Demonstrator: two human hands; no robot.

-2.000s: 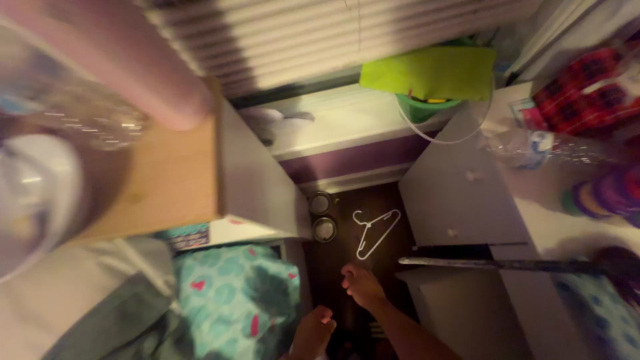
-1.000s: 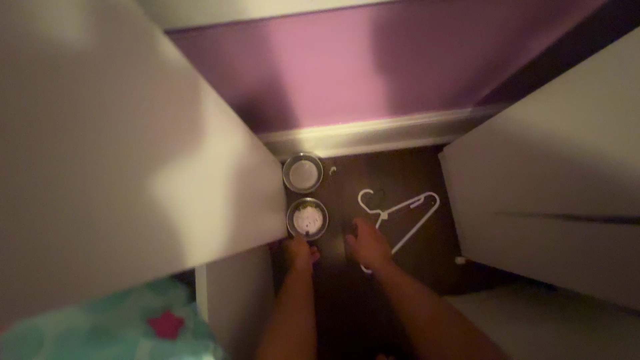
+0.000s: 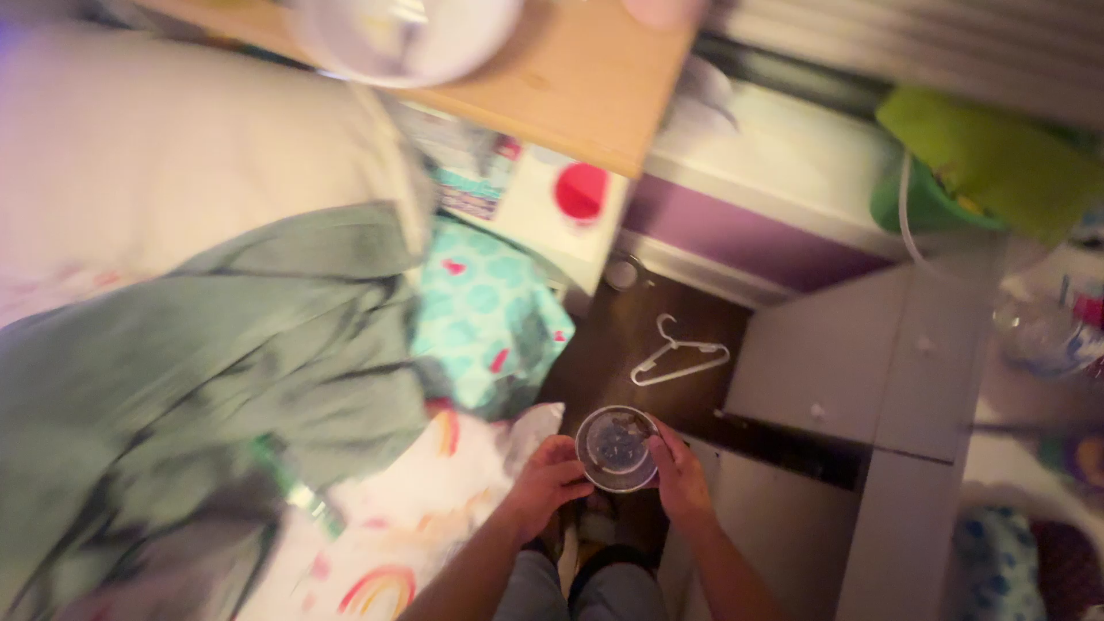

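Note:
A round metal bowl point(image 3: 617, 448) with some dark residue and small bits inside is held level between my two hands, above the dark floor. My left hand point(image 3: 549, 483) grips its left rim, and my right hand point(image 3: 681, 474) grips the right rim, thumb on top. Beyond it, a white plastic clothes hanger point(image 3: 680, 360) lies on the floor. A second round bowl point(image 3: 623, 272) stands by the baseboard, partly blurred.
On the left is a bed with a grey-green blanket point(image 3: 285, 319) and a teal patterned pillow point(image 3: 487, 310). A wooden tabletop point(image 3: 569, 95) bears a white bowl point(image 3: 405, 34). White cabinets point(image 3: 819, 354) stand at right. A green bucket point(image 3: 931, 203) sits on the ledge.
One of the two bowls that stood on the floor by the wall is now up in both my hands. The view has pulled back and swung toward the bed.

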